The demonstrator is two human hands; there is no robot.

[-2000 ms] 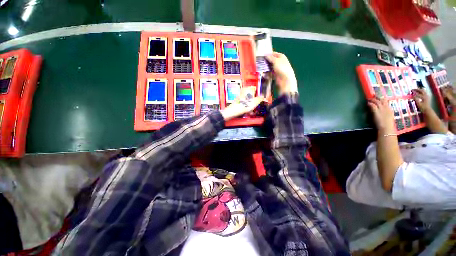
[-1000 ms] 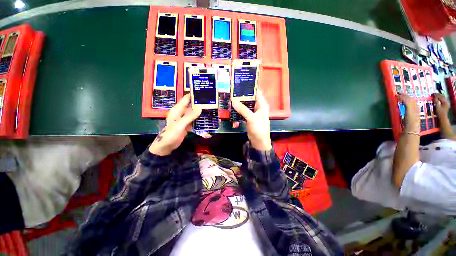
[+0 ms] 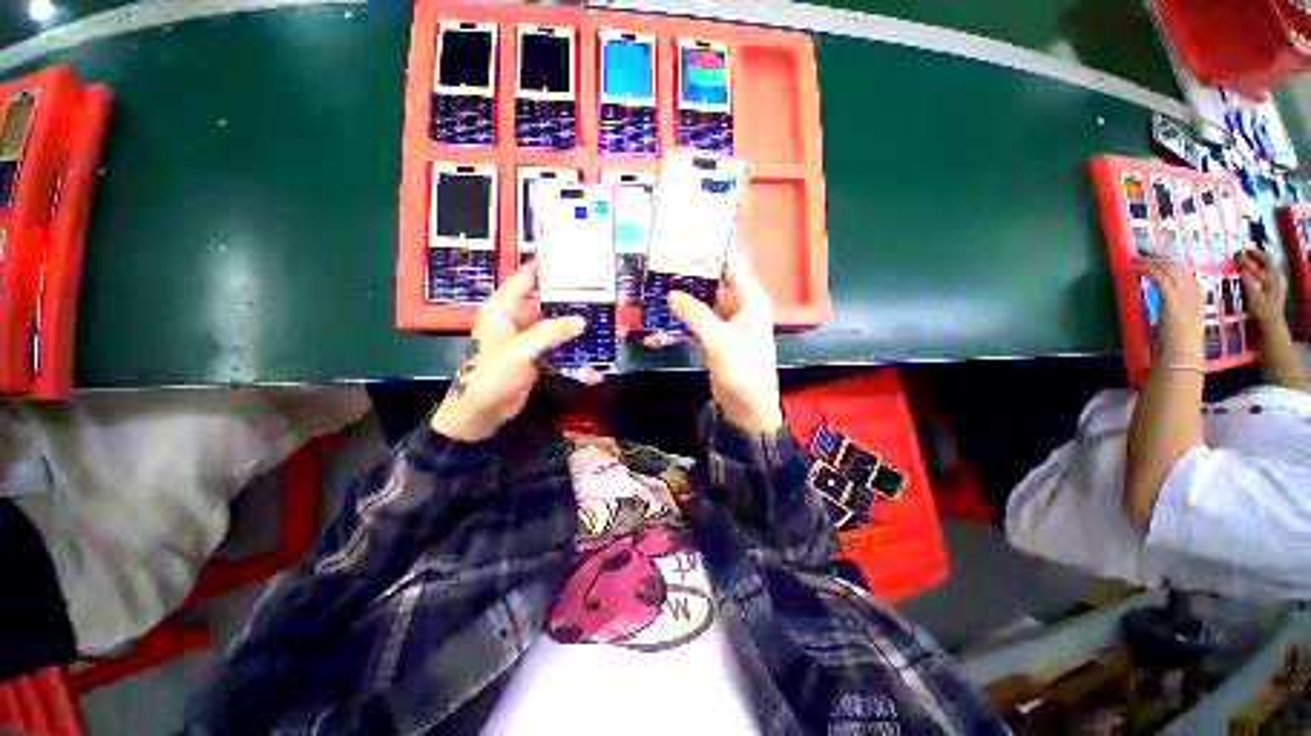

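Note:
My left hand (image 3: pixel 506 352) holds a keypad phone (image 3: pixel 578 273) upright, with its thumb on the dark keypad. My right hand (image 3: pixel 730 334) holds a second keypad phone (image 3: pixel 693 237), slightly tilted, its thumb also on the keypad. Both screens are white. The phones are held over the front of the red phone tray (image 3: pixel 410 230). In the tray, the back row holds phones with black, blue and colour-bar screens. The front-left phone (image 3: pixel 462 230) has a dark screen. Two more front-row phones are partly hidden behind the held ones. The right-hand column of slots is empty.
Red trays with phones lie at the far left (image 3: pixel 61 245). A red tray (image 3: pixel 894 539) with loose small black and gold parts is at lap level on the right. Another person's hands (image 3: pixel 1182 288) are on a tray at the right. A metal strip edges the green bench (image 3: pixel 949 216).
My hands took both phones from the right column and hold them before me. The held screens went from dark text to white. The front-left tray phone's screen went from blue to dark.

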